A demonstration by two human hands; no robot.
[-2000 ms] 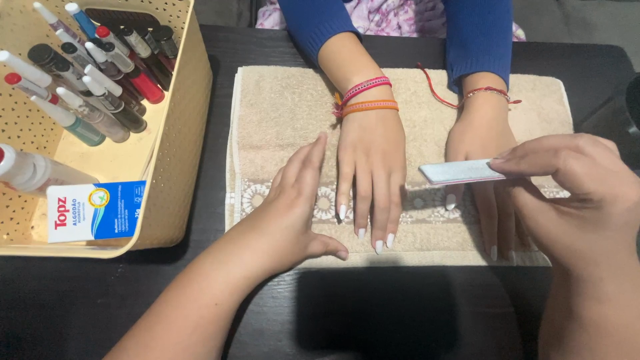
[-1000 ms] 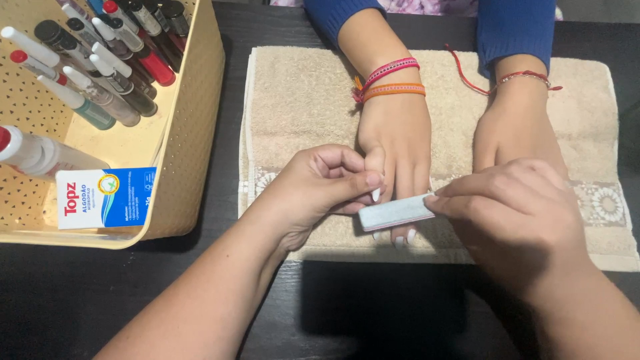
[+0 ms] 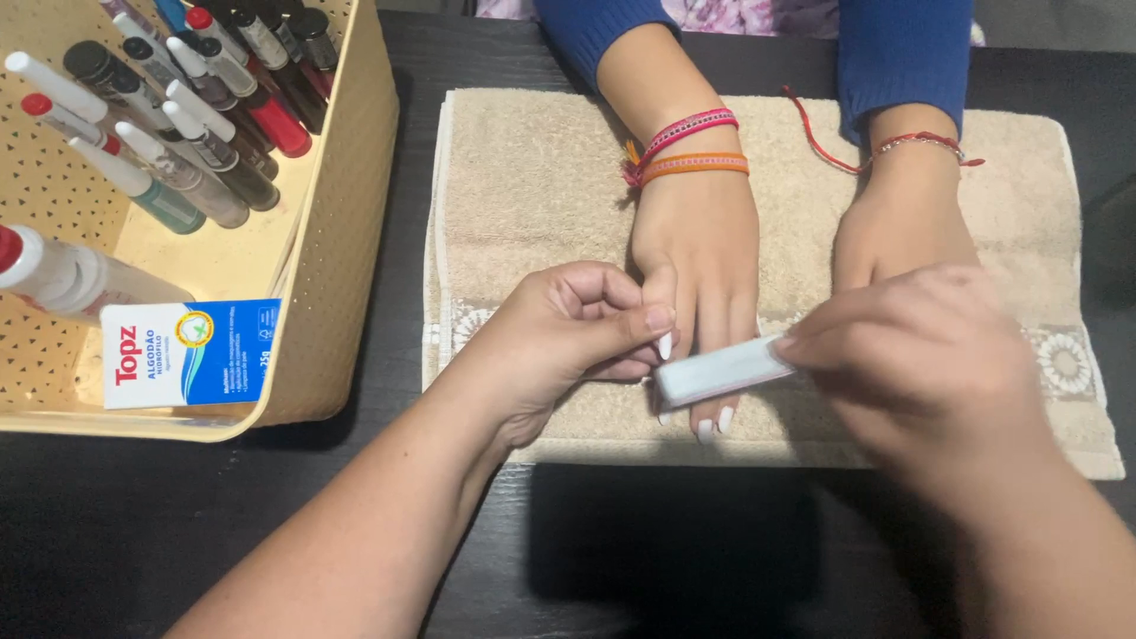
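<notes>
Another person's hand (image 3: 701, 240), with pink and orange woven bracelets and white nails, lies palm down on a folded beige towel (image 3: 532, 195). My left hand (image 3: 586, 337) pinches one of its fingers near the tip. Between the thumb and fingers of my right hand (image 3: 905, 364) is a white nail buffer block (image 3: 723, 371); its free end is just beside the held finger's white nail, and I cannot tell whether they touch. The person's other hand (image 3: 914, 213), with a red cord bracelet, rests on the towel, partly hidden behind my right hand.
At the left a yellow plastic basket (image 3: 342, 231) holds several nail polish bottles (image 3: 169, 191), a clear bottle with a red cap (image 3: 89, 275) and a cotton box (image 3: 191, 353). The towel lies on a dark wooden table (image 3: 222, 532). Blue sleeves (image 3: 901, 62) reach in from the far side.
Two seconds ago my left hand was open beside the person's hand; it now pinches a finger. My right hand has brought the buffer block left, to that finger's nail.
</notes>
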